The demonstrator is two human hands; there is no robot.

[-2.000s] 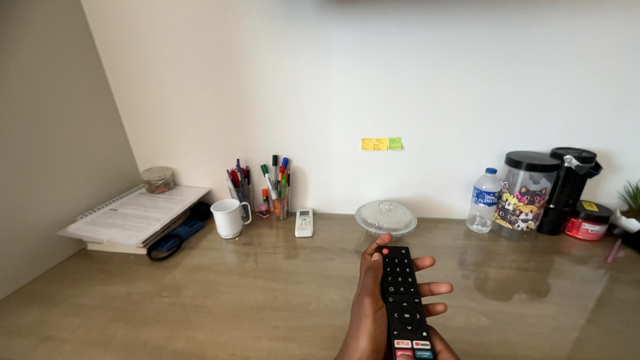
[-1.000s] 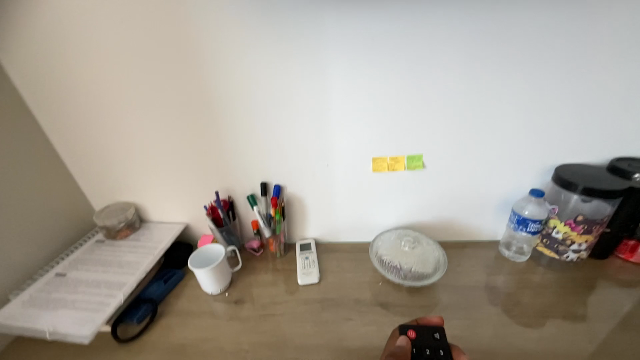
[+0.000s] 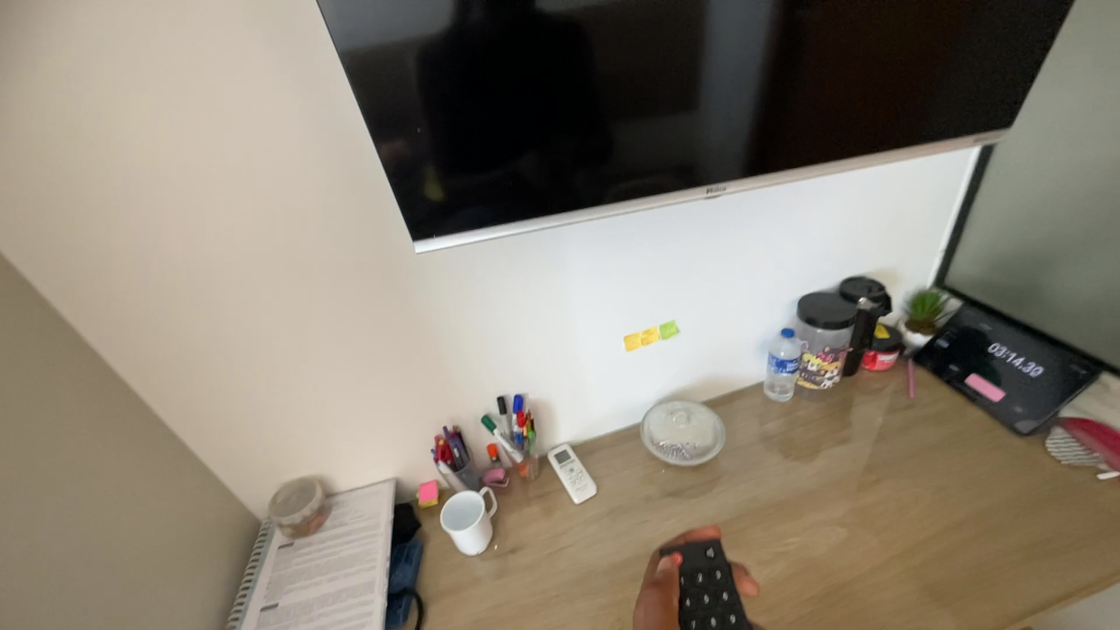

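My left hand (image 3: 658, 582) comes up from the bottom edge, closed around a black television remote control (image 3: 710, 584). Its thumb lies at the red button near the remote's top left corner, and fingertips show along the right side. The remote's lower part is cut off by the frame. My right hand is not in view. Beyond the remote, a round glass dish with a lid (image 3: 682, 432) stands on the wooden desk (image 3: 814, 516). High on the wall hangs a flat television (image 3: 700, 96) with a dark screen that shows reflections.
A white mug (image 3: 467, 522), a cup of markers (image 3: 525, 455) and a white remote control (image 3: 572, 474) stand left of the dish. Printed papers (image 3: 324, 560) lie at far left. A water bottle (image 3: 782, 366), a lidded jar (image 3: 824, 341) and a tablet (image 3: 1006, 363) are at right.
The view has tilted up and brought the television into sight. My left hand still holds the black remote; its thumb now rests at the red button.
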